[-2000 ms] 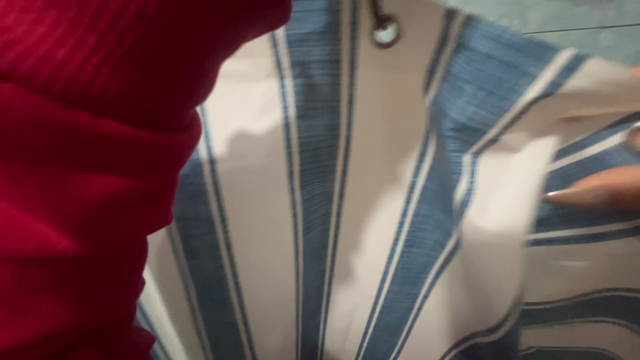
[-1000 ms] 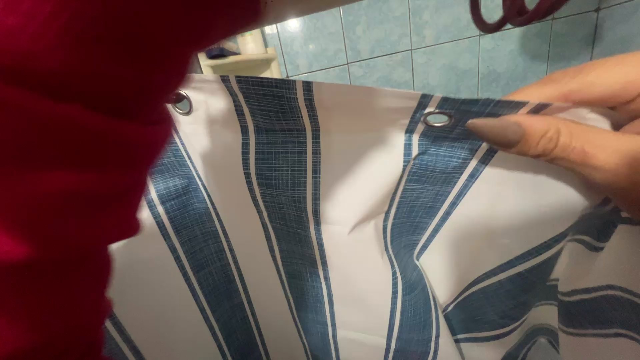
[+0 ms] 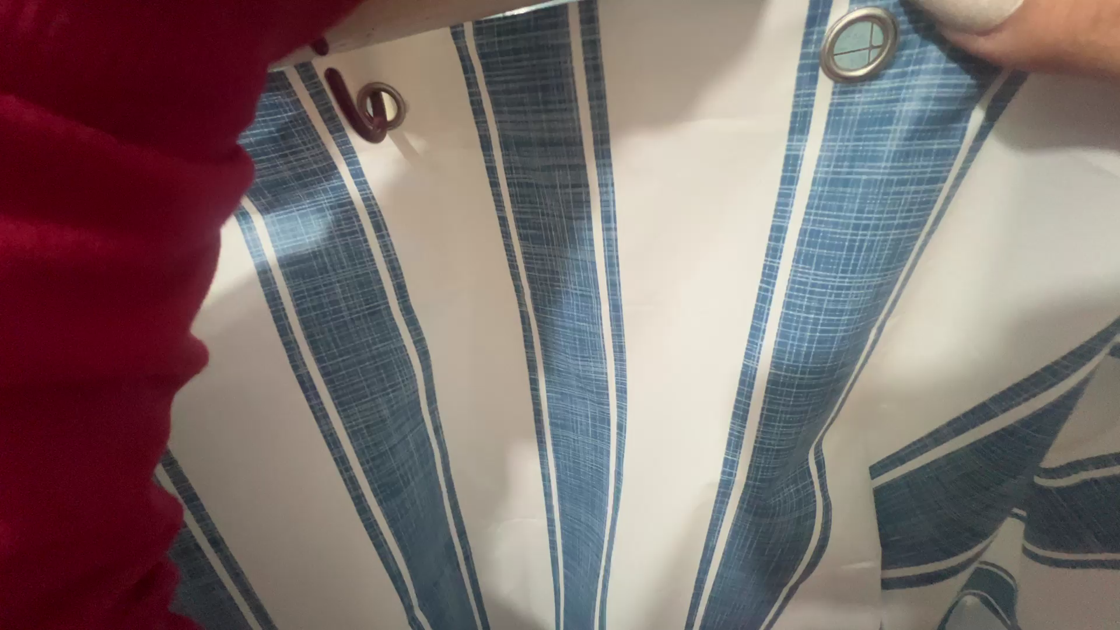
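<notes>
A white shower curtain (image 3: 691,262) with blue stripes fills most of the view. My right hand (image 3: 1041,31) is at the top right corner, its thumb pressed on the curtain's top edge beside a metal grommet (image 3: 859,45). At the upper left, a dark red curtain hook (image 3: 357,109) passes through another metal grommet (image 3: 382,105). My left hand is out of view; only its red sleeve (image 3: 96,306) shows, covering the left side.
A pale rod (image 3: 420,24) runs across the top left, above the hooked grommet. Light blue tile shows through the right grommet.
The left grommet, with no hook seen in it a second ago, now has the dark red hook through it. The curtain's top edge is now up by the rod.
</notes>
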